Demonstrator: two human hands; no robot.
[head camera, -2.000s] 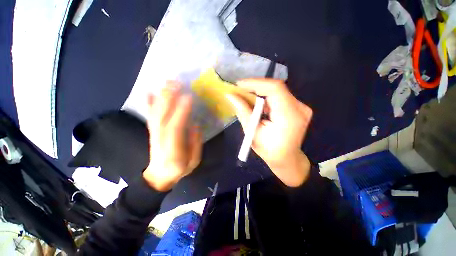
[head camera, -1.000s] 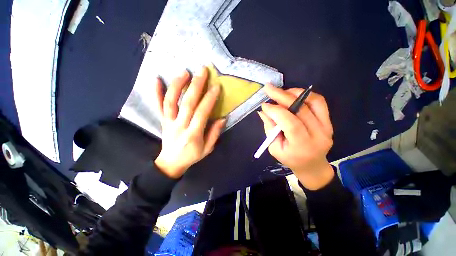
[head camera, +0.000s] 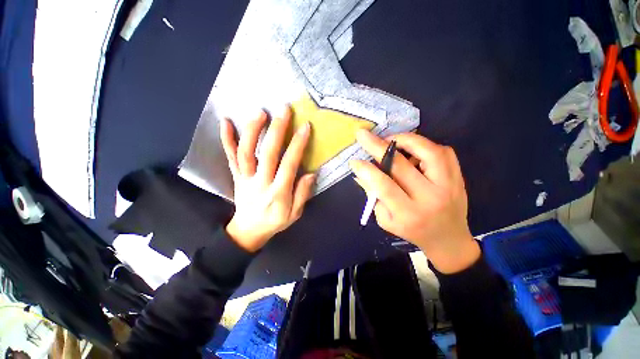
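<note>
A yellow template lies on a speckled light grey fabric piece with dark drawn lines and a notched edge. My left hand lies with fingers spread on the template's left part and the grey fabric, pressing flat. My right hand holds a marking pen with a white barrel and black end between its fingers. The right index fingertip touches the template's pointed right end. The pen's black end points up, and its white end points down toward me.
A black fabric piece and torn white scrap lie left of my left wrist. A long whitish curved piece lies at far left. Orange-red scissors and grey offcuts lie at right. Blue bins stand below the table edge.
The left hand has settled flat on the template since the blurred earliest frame. Since one second ago, the pen has turned more upright. The whole view has shifted, with things appearing slightly further right and lower.
</note>
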